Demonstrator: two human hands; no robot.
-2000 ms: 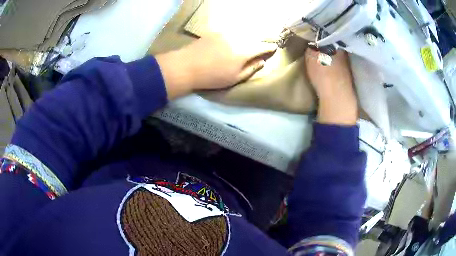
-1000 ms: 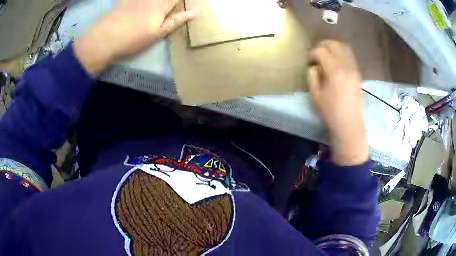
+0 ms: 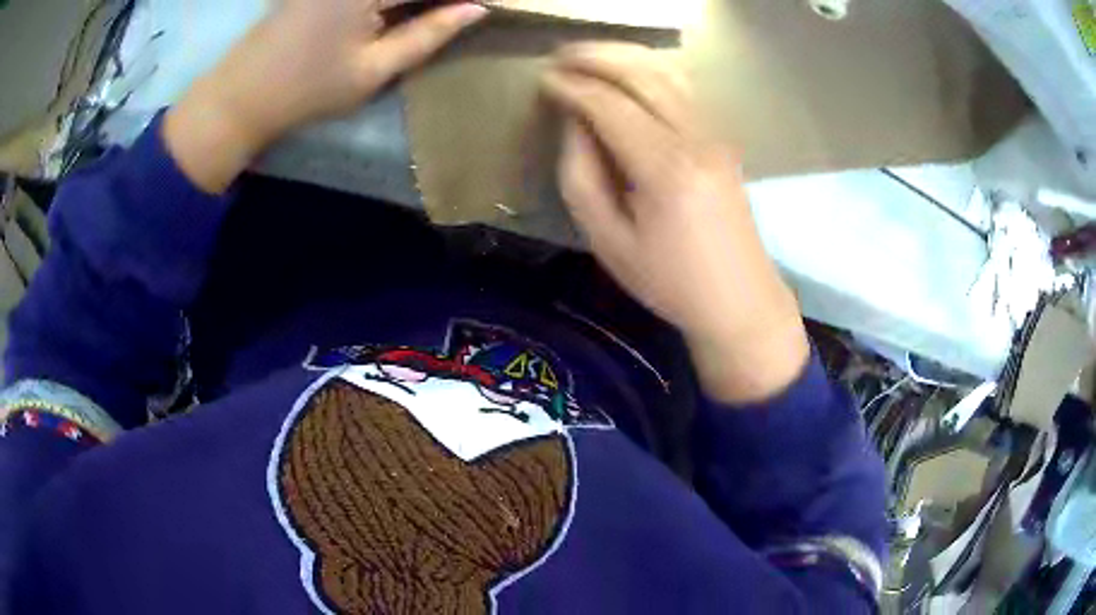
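Note:
A khaki-brown trouser panel (image 3: 841,108) lies across the white table, its near left part at the table's front edge. A patch pocket (image 3: 601,10) lies on it at the top of the picture, mostly cut off by the frame, with a dark lower edge. My left hand (image 3: 319,66) is at the pocket's left end, thumb and fingers near its edge; whether it grips cloth cannot be told. My right hand (image 3: 655,192) is over the panel below the pocket, fingers bent and a little blurred; its fingertips are partly hidden.
The white sewing machine (image 3: 1046,54) stands at the upper right. The sewing table (image 3: 865,258) shows below the panel. A crumpled white heap (image 3: 1016,258) lies at its right end. Brown cut pieces (image 3: 1046,360) are piled at the right. Brown cloth layers (image 3: 36,72) lie at the far left.
My right hand has moved left from the panel's right side to below the pocket. The panel and pocket have shifted up in the picture. My left hand has stayed near the pocket's left end.

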